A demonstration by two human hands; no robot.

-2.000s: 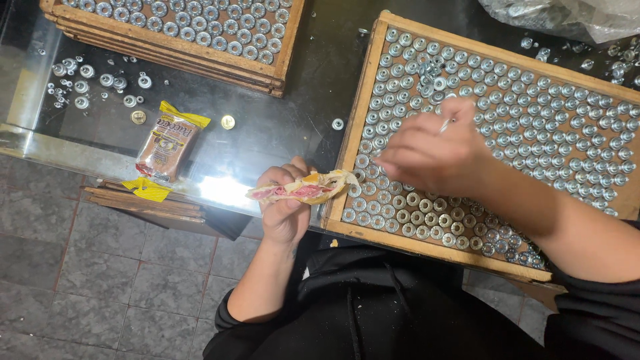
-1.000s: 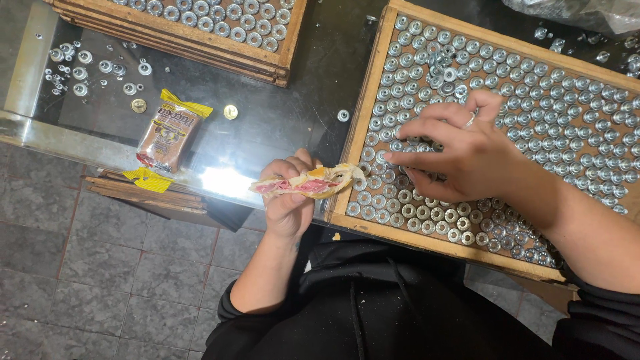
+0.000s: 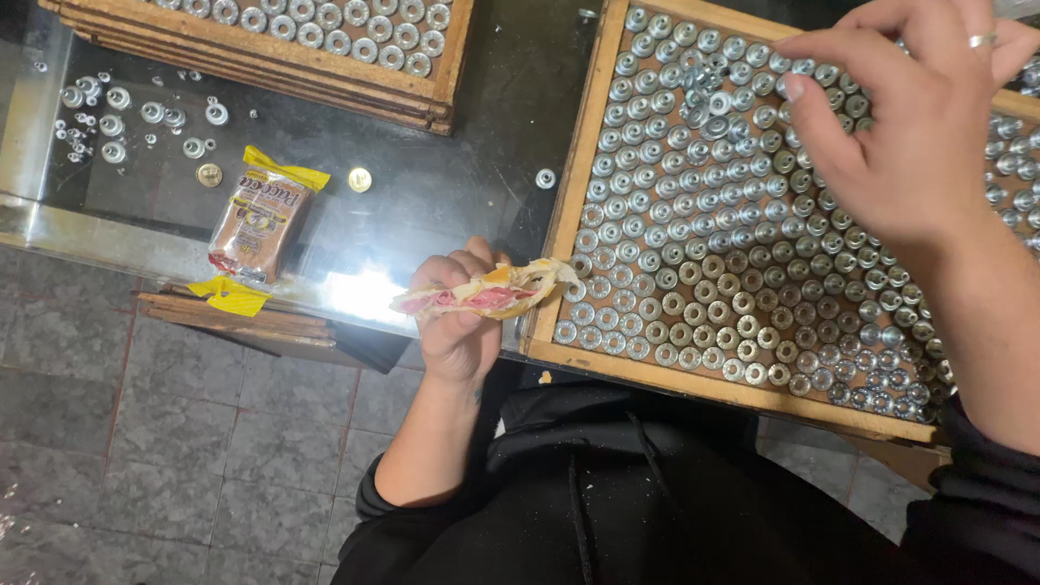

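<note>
My left hand (image 3: 459, 325) grips a partly eaten sandwich (image 3: 496, 294) with pink filling, over the table edge beside the wooden tray. My right hand (image 3: 902, 122), with a ring on one finger, is above the upper right of the wood-framed tray (image 3: 569, 203). Its thumb and index finger are apart at the tips, and I see nothing between them. Rows of small round metal parts (image 3: 699, 219) fill much of the tray; some lie in a loose heap (image 3: 708, 93) near its top left. The lower rows show flat rings with centre holes.
A stack of wooden trays (image 3: 268, 65) with metal rings stands at upper left. Loose metal parts (image 3: 114, 124), two gold-coloured coins (image 3: 359, 179) and a wrapped paçoca sweet (image 3: 264, 215) lie on the dark glossy table (image 3: 487, 106). Wooden boards (image 3: 244, 321) jut out below the table edge.
My right hand has moved up and to the right over the tray, off the rows it was near. My left hand keeps hold of the sandwich in about the same place.
</note>
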